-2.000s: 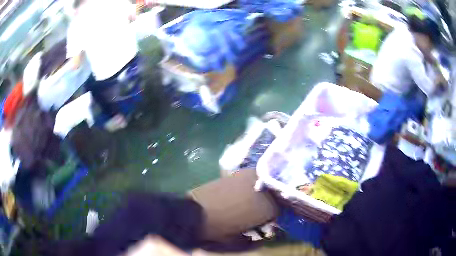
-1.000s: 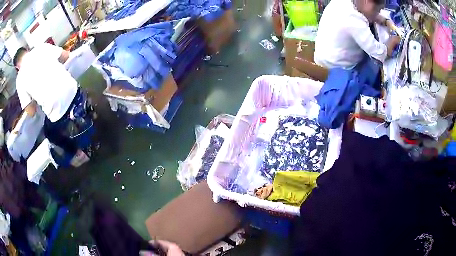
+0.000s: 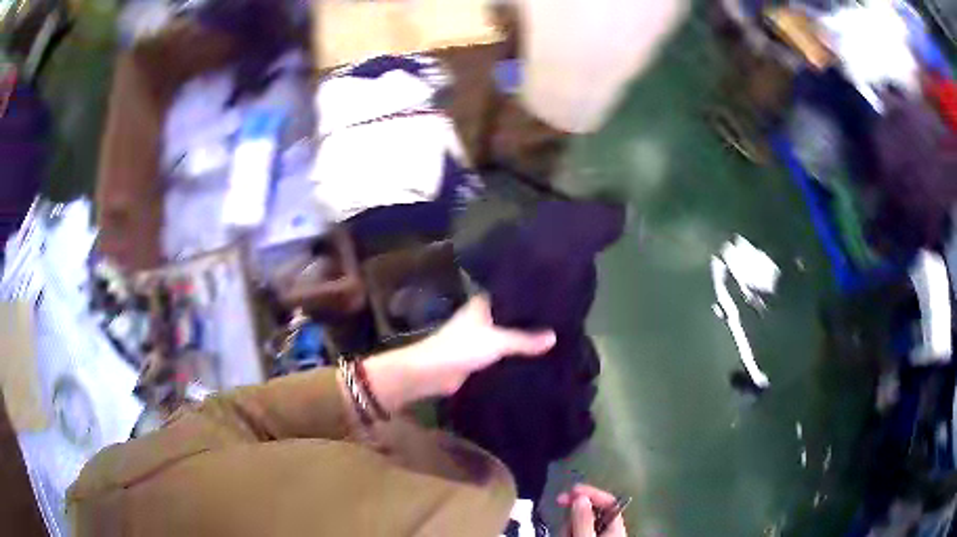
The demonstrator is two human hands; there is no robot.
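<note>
A dark garment (image 3: 551, 283) hangs bunched in front of me in the centre of the view, over the green floor. My left hand (image 3: 472, 344), with bracelets at the wrist, reaches in from the lower left and is shut on the garment, thumb pointing right across it. My right hand (image 3: 593, 512) is small and cut off by the bottom edge, just right of the garment's lower end. Its fingers are closed on small dark snips (image 3: 615, 511), which are blurred. The garment's lower end and any trim cannot be made out.
A pale dress form (image 3: 593, 58) stands at the top. Open cartons with white folded cloth (image 3: 383, 152) stand behind the garment. A light table (image 3: 63, 388) with a cluttered tray (image 3: 215, 320) lies at the left. White scraps (image 3: 740, 299) lie on the floor at right.
The view has swung away from the pink-white lined basket to the cartons and dress form. My left forearm and its grip on the dark garment now show, with my right hand low down.
</note>
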